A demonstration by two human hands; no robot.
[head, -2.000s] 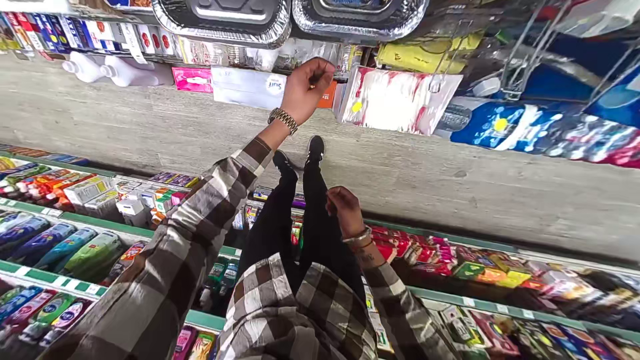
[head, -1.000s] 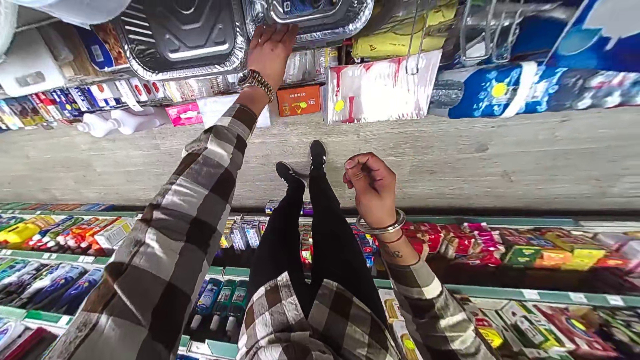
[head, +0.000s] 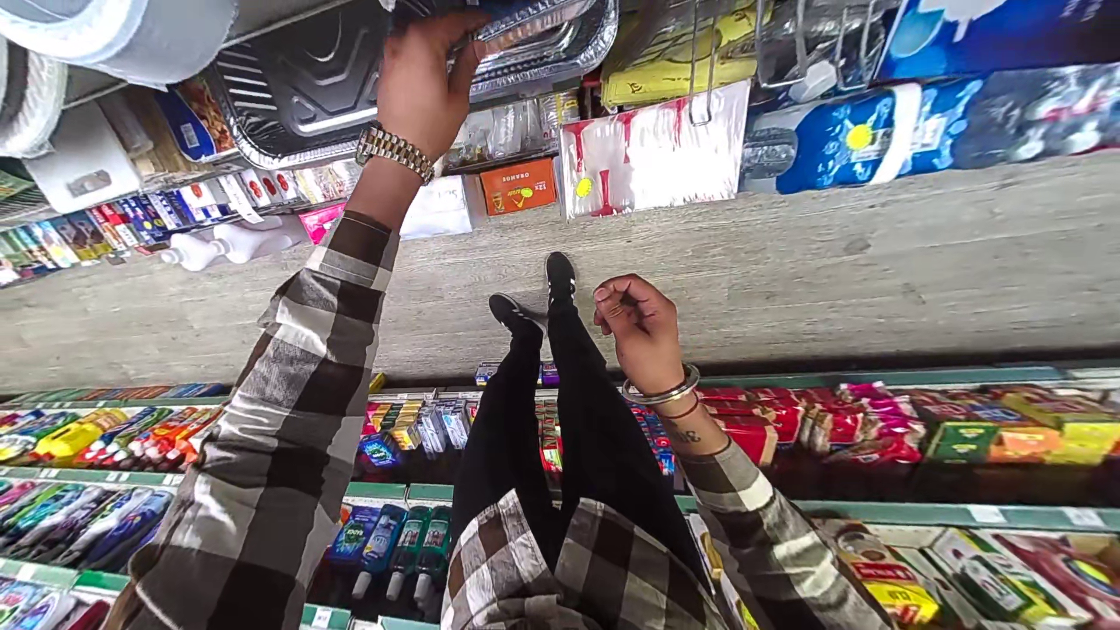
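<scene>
At the top of the head view, my left hand [head: 429, 83] reaches between two foil trays, its fingers at the near edge of the right foil tray [head: 547, 44]. The fingertips are partly hidden, so a grip cannot be confirmed. The dark-based left foil tray [head: 306, 79] lies beside and partly behind this hand. A metal-strap wristwatch [head: 396, 153] is on the left wrist. My right hand [head: 643, 324] hangs over the floor with curled fingers and no object visible in it; a metal bangle [head: 662, 388] circles that wrist.
White plastic tubs [head: 131, 35] stand at the upper left. An orange box [head: 519, 186], a white and red pack [head: 652, 153] and wrapped bottles [head: 866, 136] line the far shelf. Stocked green-edged shelves [head: 875, 506] run along the near side. Wire hooks [head: 703, 66] project at the top.
My left hand has moved up from above the floor edge to the foil trays, then left to the gap between them. My right hand has moved away from my legs.
</scene>
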